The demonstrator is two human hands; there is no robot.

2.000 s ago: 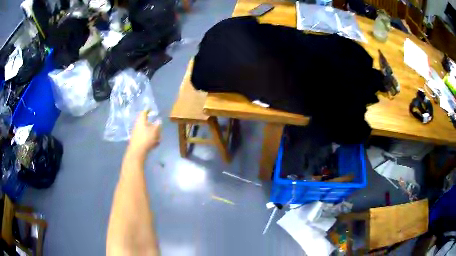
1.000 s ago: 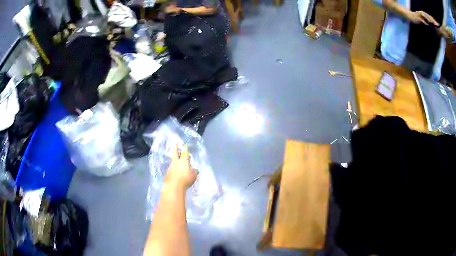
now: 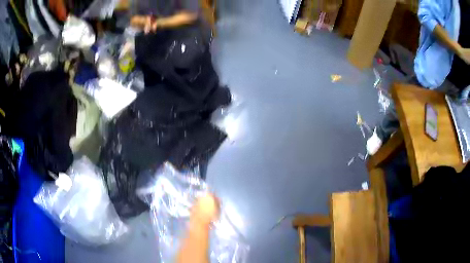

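A clear plastic bag or sheet (image 3: 175,210) lies crumpled at the lower middle. My left hand (image 3: 206,208) reaches forward from the bottom edge and overlaps it in the picture. The hand is blurred, and I cannot tell whether its fingers touch or grip the plastic. The bottom edge cuts off the plastic and my forearm. My right hand is not in view.
A whitish plastic bag (image 3: 85,205), a blue container (image 3: 36,221) and heaped black cloth (image 3: 160,118) are at left. A person's forearm (image 3: 175,20) shows behind. At right are a wooden bench (image 3: 355,221), a table (image 3: 417,113), a phone (image 3: 431,122) and another person's blue sleeve (image 3: 433,56).
The view has swung left and nearer to the heap. The table with black cloth has shifted to the right edge. My left hand has moved from the plastic's lower side to over it.
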